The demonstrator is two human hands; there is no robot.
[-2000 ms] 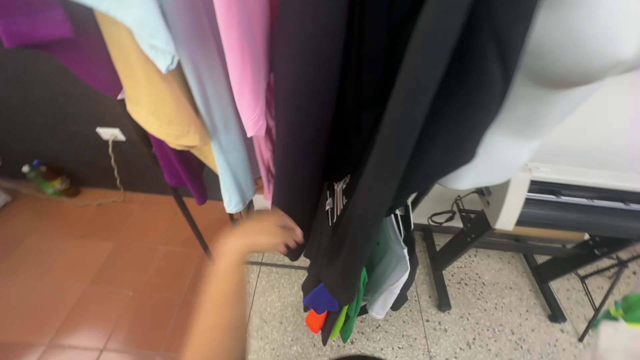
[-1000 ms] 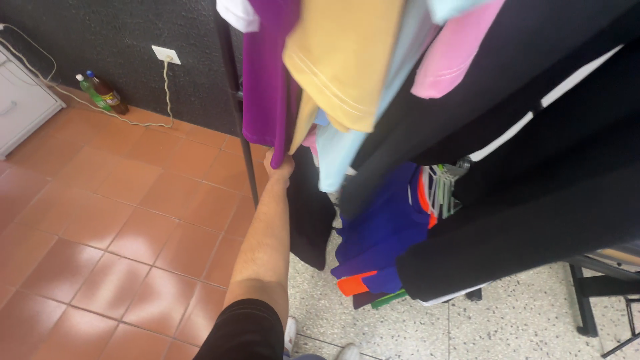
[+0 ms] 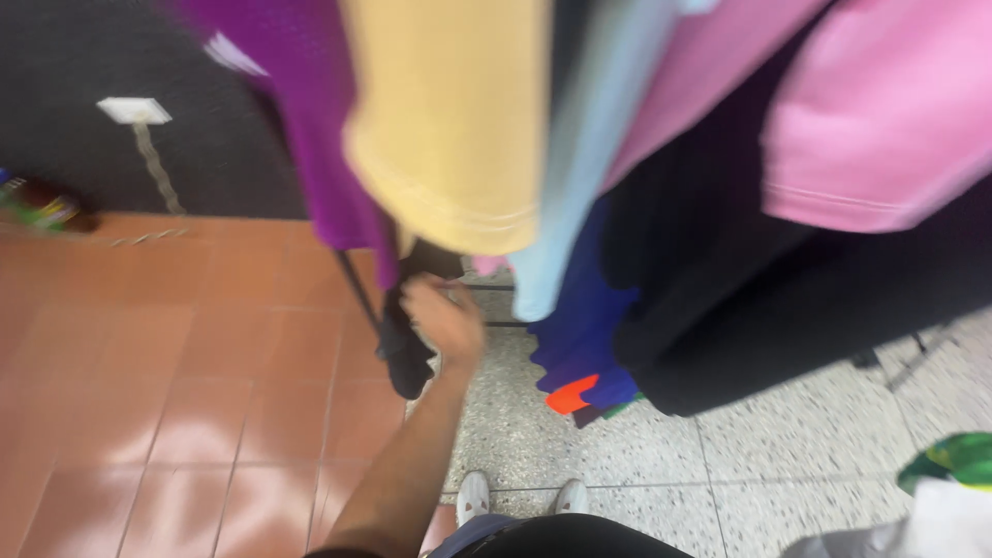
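My left hand [image 3: 446, 310] is reached in among hanging garments, against a black cloth [image 3: 407, 349] below the purple garment [image 3: 310, 139]. Blur hides whether its bent fingers grip that cloth. Above the hand hangs a yellow garment [image 3: 457, 132], with light blue [image 3: 542, 287] and pink [image 3: 860, 139] ones to the right. Long black garments [image 3: 736, 310] hang at the right, beside a dark blue one [image 3: 573, 333] with an orange piece [image 3: 572, 394] at its lower edge. My right hand is out of the frame.
A thin black rack leg [image 3: 356, 287] stands left of the hand, on terracotta tiles [image 3: 232, 333]. A wall outlet [image 3: 134, 110] with a cord and bottles [image 3: 43, 205] are at the left. My shoes [image 3: 473, 496] stand on speckled floor. Green and yellow fabric [image 3: 957, 461] lies at the lower right.
My left hand was at the purple garment's lower edge a second ago; now it is at the black cloth beneath it. The view has shifted noticeably.
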